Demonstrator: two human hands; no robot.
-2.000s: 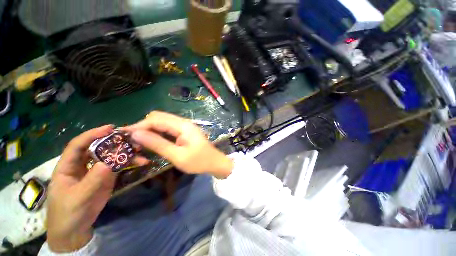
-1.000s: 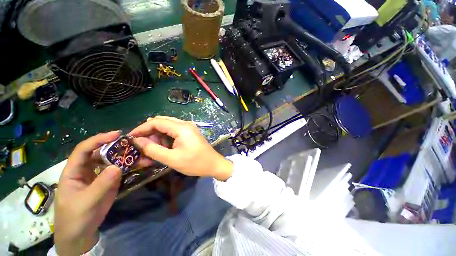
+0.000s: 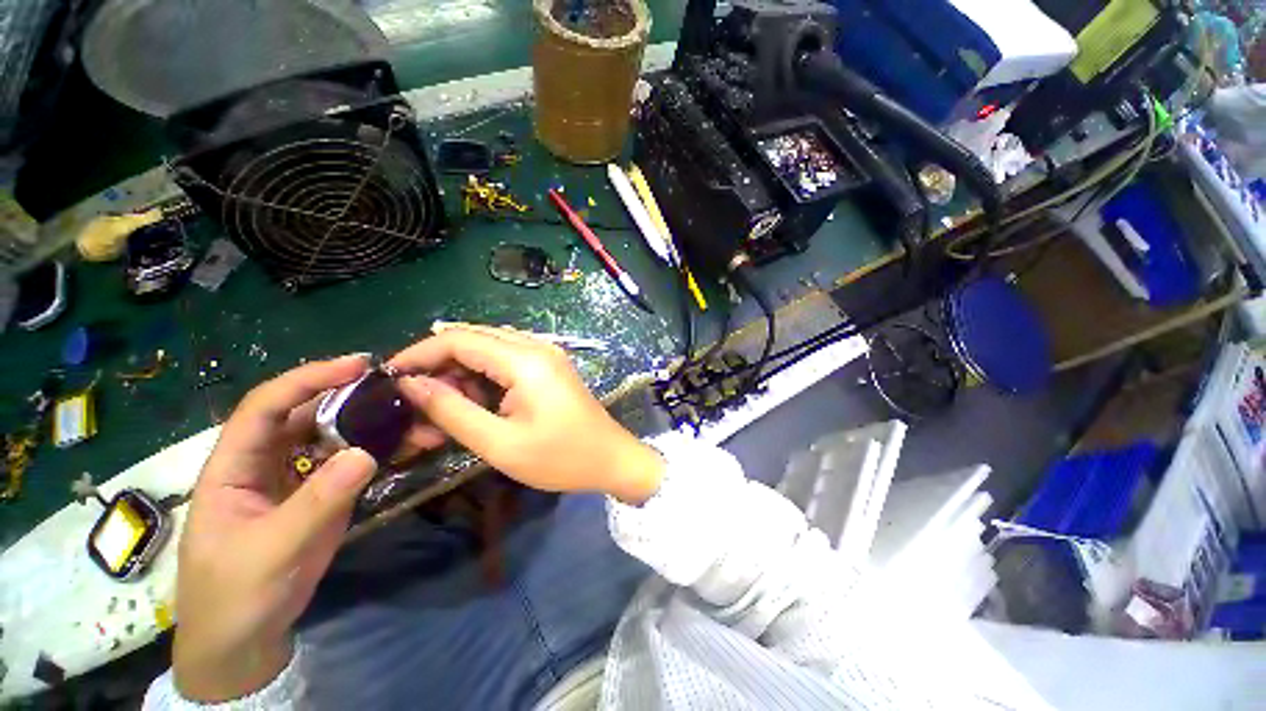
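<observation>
A smartwatch (image 3: 372,415) with a silvery rim is held over the bench's front edge. Its screen is dark, with no dial showing. My left hand (image 3: 271,521) holds it from the left, fingers behind and thumb at the lower edge. My right hand (image 3: 521,410) holds its right upper side with fingertips, which partly hide that edge. Another open watch case (image 3: 128,535) with a yellow-edged battery inside lies on the white work sheet (image 3: 56,611) at left.
The fume extractor fan (image 3: 326,208) stands behind my hands. A brown cylindrical container (image 3: 587,90), a red pen (image 3: 597,247), a white marker pen (image 3: 639,211) and the soldering station (image 3: 722,181) are farther right. Cables (image 3: 715,389) cross the bench edge. A display part (image 3: 522,264) lies mid-bench.
The watch's lit dial has gone dark. Both hands still hold the watch. The view has shifted slightly, so the bench things appear farther right.
</observation>
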